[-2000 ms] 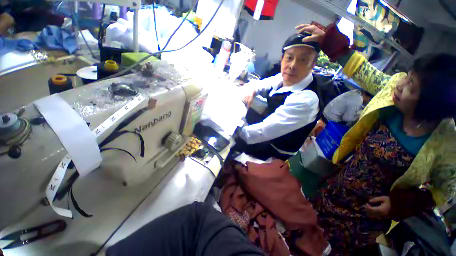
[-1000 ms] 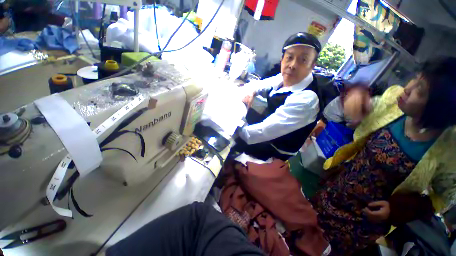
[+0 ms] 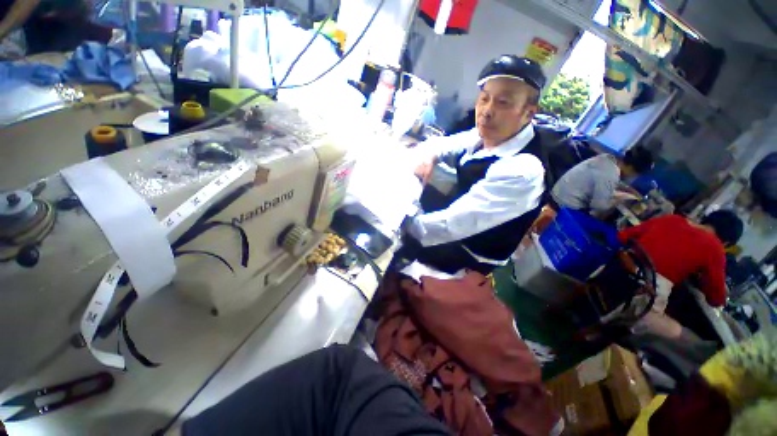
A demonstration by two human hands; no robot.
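Note:
Neither of my hands is in the picture. A dark grey clothed limb [image 3: 319,396], seemingly mine, crosses the bottom edge. The beige sewing machine head [image 3: 213,255] marked "Nanbang" stands at the left. A broad white band [image 3: 128,226] lies around its arm. A white ribbon of size labels [image 3: 95,319] printed with "M" hangs over it beside thin black strips [image 3: 136,345]. Dark red thread snips [image 3: 72,393] lie at the bottom left. The needle area is not clearly visible. Reddish-brown garment pieces [image 3: 477,319] are heaped beyond the table edge.
A person in a cap and dark vest [image 3: 494,170] sits across from me. Others are further right, one in red [image 3: 673,251]. A cardboard box [image 3: 601,396] and blue container [image 3: 579,243] stand at the right. Thread cones [image 3: 104,142] stand behind the machine. Yellow clothing shows at the bottom right.
The person in the yellow top has moved from the right side to the bottom right corner, uncovering the box and workers behind. The capped person has turned their head slightly.

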